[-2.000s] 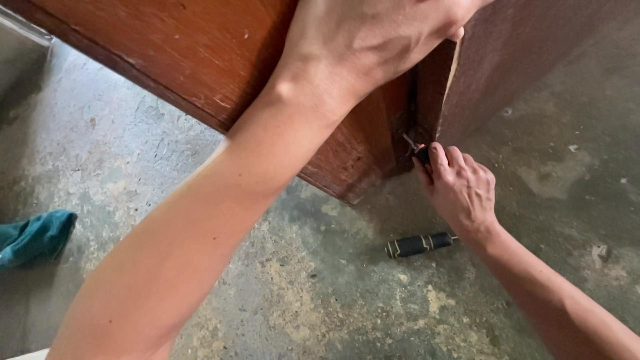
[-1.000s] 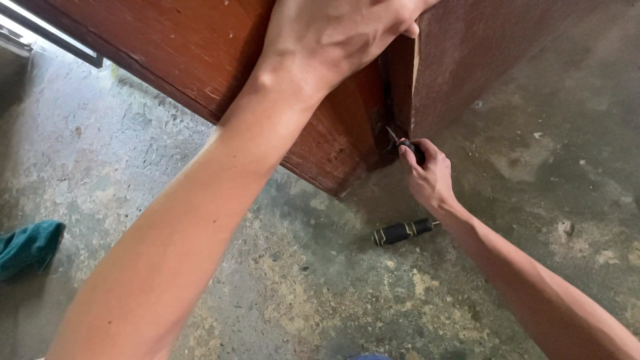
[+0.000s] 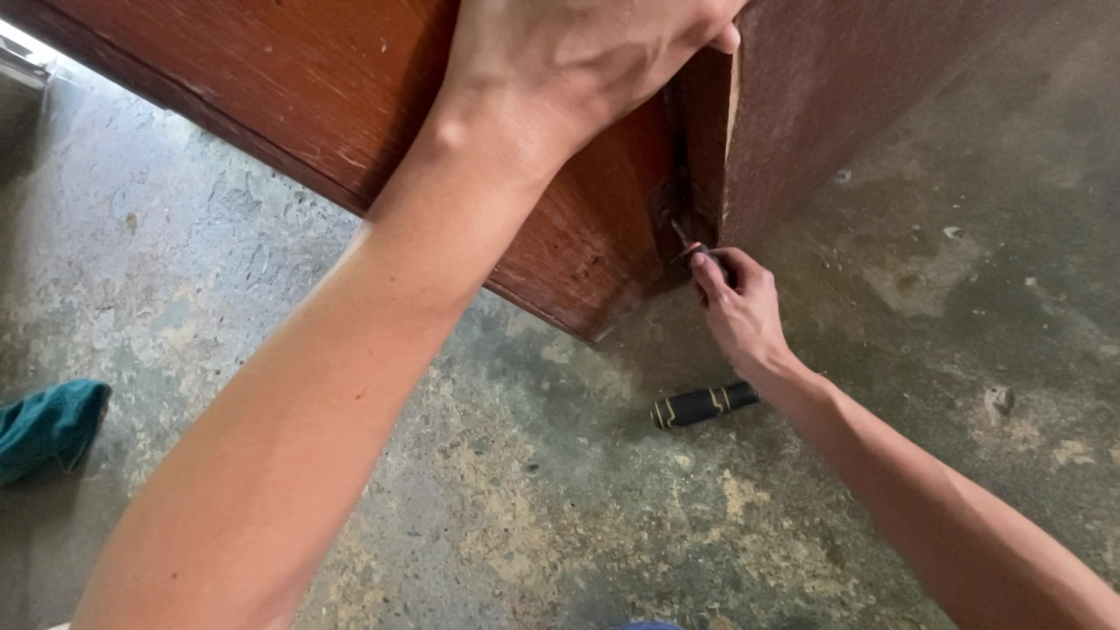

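Observation:
My left hand (image 3: 595,61) lies against the upper part of a reddish-brown wooden door or cabinet panel (image 3: 289,79), near its edge; its fingertips run out of the frame at the top. Low down, my right hand (image 3: 739,302) is closed around the handle of a small screwdriver-like tool (image 3: 697,252). The tool's thin metal tip points up and left into the dark gap between the panel and a brown upright board (image 3: 805,96), by what looks like a hinge plate (image 3: 667,210). Just below my right wrist, a black screwdriver handle with light lines (image 3: 700,407) lies on the floor.
Worn, stained concrete floor (image 3: 490,490) surrounds the panel's lower corner. A teal cloth (image 3: 52,429) lies at the left edge. A pale metallic piece (image 3: 22,66) shows at the upper left. A bit of blue shows at the bottom edge.
My right hand stays at the gap with the tool, its grip and the tool's angle slightly altered. My left hand remains at the upper panel. The view has shifted slightly.

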